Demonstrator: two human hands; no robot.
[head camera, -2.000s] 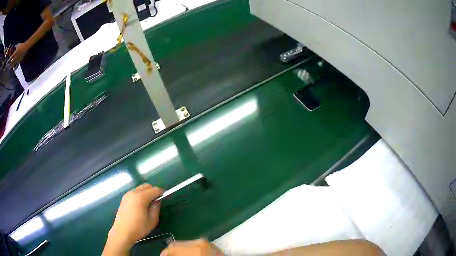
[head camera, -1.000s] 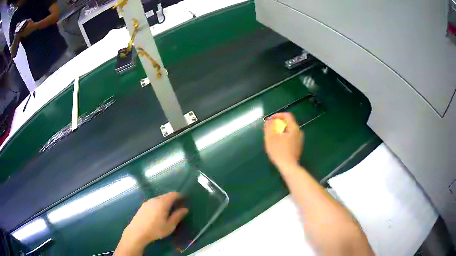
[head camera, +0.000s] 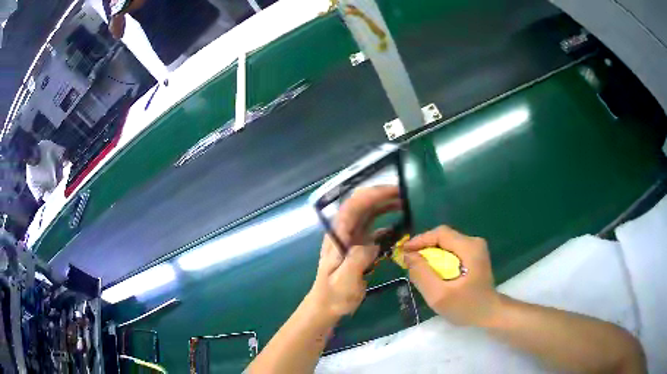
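Note:
A phone frame or display assembly (head camera: 401, 191) with a dark rim and a glossy, reflecting face is held up tilted over the green worktop (head camera: 505, 197). My left hand (head camera: 342, 281) is shut on its lower end. My right hand (head camera: 457, 281) holds a yellow hand tool (head camera: 440, 261). The tool's front touches or nearly touches the frame's lower corner, where a small orange-gold patch shows; contact is unclear. The tool's tip is hidden. The frame is slightly blurred.
Another frame (head camera: 395, 283) lies beneath my hands, with more frames (head camera: 227, 337) to the left. A machine with wires (head camera: 66, 321) stands far left. The dark conveyor belt (head camera: 278, 157) carries a post (head camera: 387, 69). White cloth (head camera: 578, 274) covers the near edge. A person (head camera: 172, 29) is opposite.
The view has swung left. My left hand has raised the frame from the worktop. My right hand has come from the right to its lower corner with the yellow tool.

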